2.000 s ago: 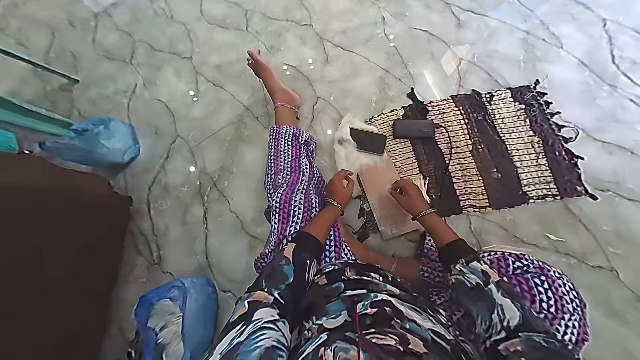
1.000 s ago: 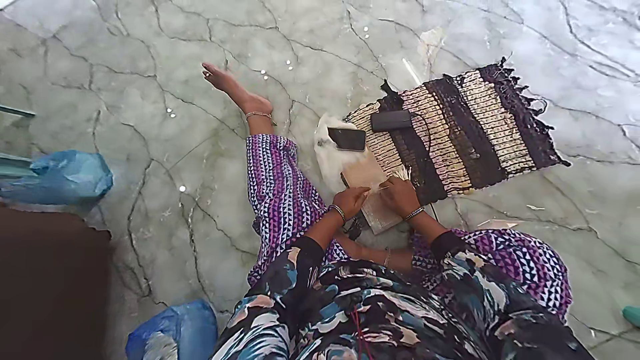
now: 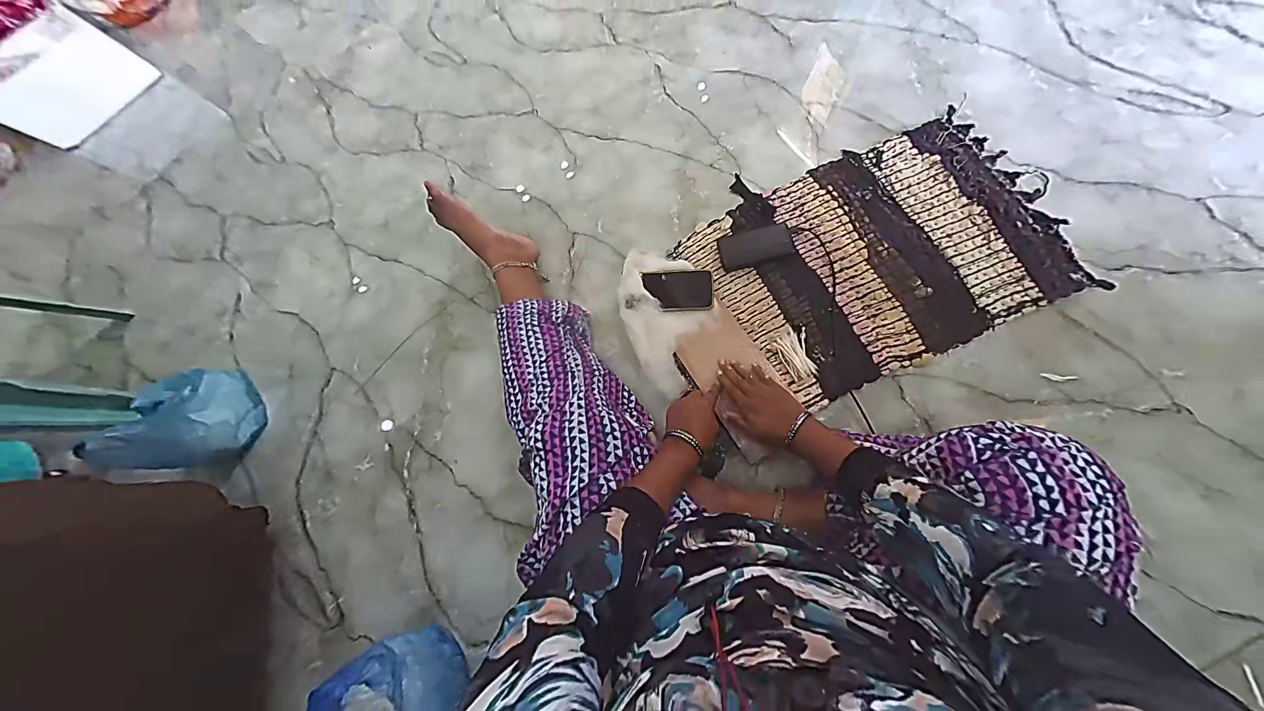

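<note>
A flat tan board or card lies on the floor between my legs, partly over the near corner of a striped woven mat. My left hand rests at its near left edge, fingers bent; whether it grips anything cannot be told. My right hand lies on the near part of the board with its fingers spread. A bundle of thin pale sticks or strands lies beside the right fingers. Beyond the board, a smartphone lies on a white plastic bag. A dark case with a cord sits on the mat.
Blue plastic bags stand on the marble floor, one at the left and one near the bottom. A brown-covered piece of furniture fills the lower left. A white sheet is at the upper left, and a pale scrap lies beyond the mat.
My right hand, earlier with its fingers bent near pale strands, now lies spread on the board. My left hand has come close beside it. The view has shifted.
</note>
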